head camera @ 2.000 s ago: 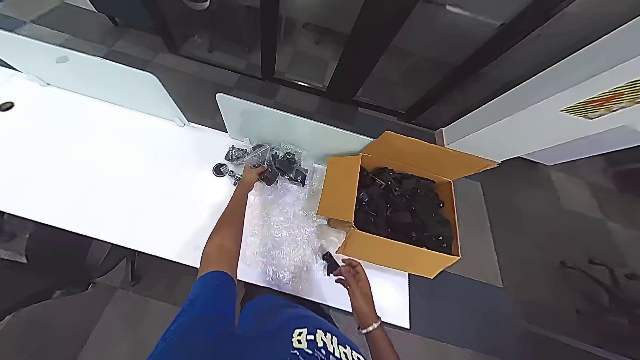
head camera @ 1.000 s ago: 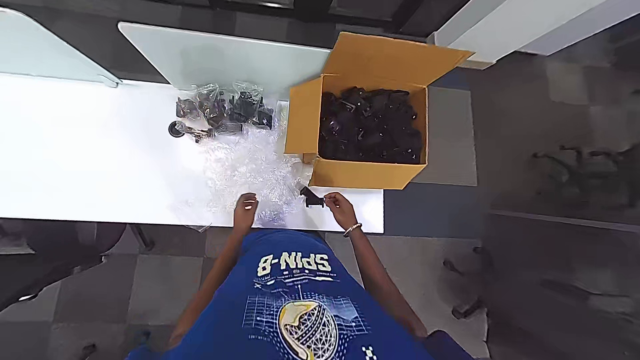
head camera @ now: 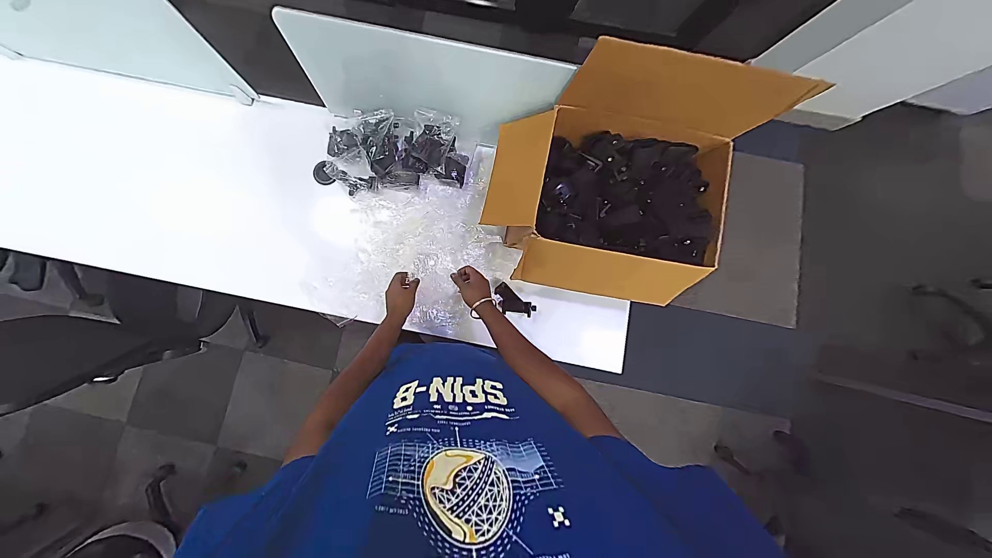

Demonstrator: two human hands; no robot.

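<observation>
My left hand (head camera: 402,296) is at the near part of a heap of clear plastic bags (head camera: 422,240), its fingers bent; whether it pinches the film is too small to tell. My right hand (head camera: 471,287), with a band at the wrist, is just right of it, also over the clear plastic, fingertips together. Beside my right wrist a black plastic part (head camera: 513,301) lies on the white table, apart from my fingers. Behind the heap lie several black parts in clear bags (head camera: 395,147) and a round black piece (head camera: 324,173).
An open cardboard box (head camera: 620,267) full of black parts (head camera: 628,198) stands at the table's right end, flaps spread. A pale partition panel (head camera: 434,70) runs along the back edge of the white table (head camera: 170,178). A black chair (head camera: 93,341) stands at the near left.
The black part that was at my right hand now lies on the table beside my wrist. My right hand has moved left, over the plastic, closer to my left hand.
</observation>
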